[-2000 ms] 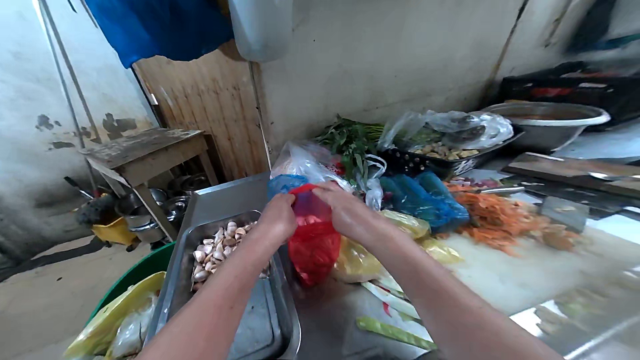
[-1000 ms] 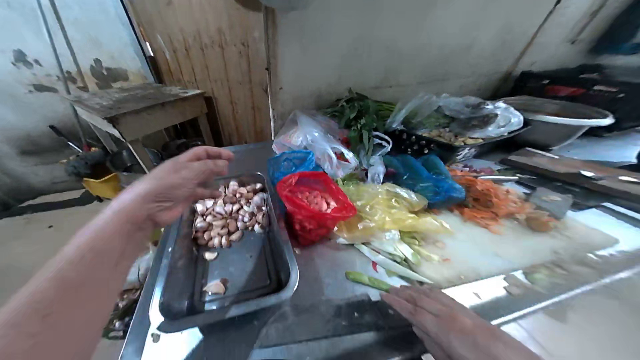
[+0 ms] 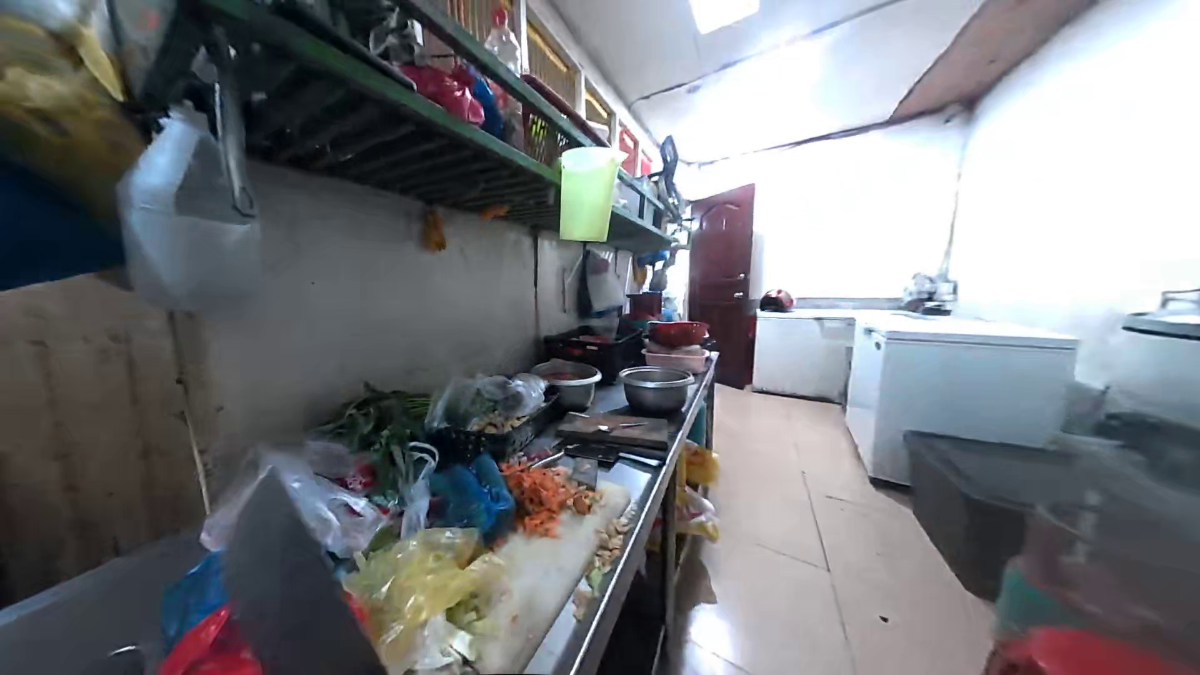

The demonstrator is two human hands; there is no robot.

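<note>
Neither my left hand nor my right hand shows. A blurred, flat grey thing with a pointed top (image 3: 286, 581) stands up at the lower left, close to the camera; what it is, and whether a hand holds it, I cannot tell. Partly behind it are a red plastic bag (image 3: 214, 647) and a clear plastic bag (image 3: 314, 502). To its right a yellow plastic bag (image 3: 417, 577) lies by a white cutting board (image 3: 539, 595). Shredded orange vegetable, seemingly carrot (image 3: 539, 497), is heaped at the board's far end, beside a blue plastic bag (image 3: 464, 497).
Leafy greens (image 3: 380, 422) and a black basket (image 3: 464, 441) line the wall. Farther along are a wooden board (image 3: 614, 429) and a metal bowl (image 3: 656, 389). A green shelf (image 3: 394, 112) hangs overhead. A chest freezer (image 3: 966, 394) and a dark tub (image 3: 966, 506) stand across the tiled floor (image 3: 778, 525).
The view has swung up and right. Both hands and the metal tray of garlic, visible one second ago, are out of sight. The pointed grey thing has come into view.
</note>
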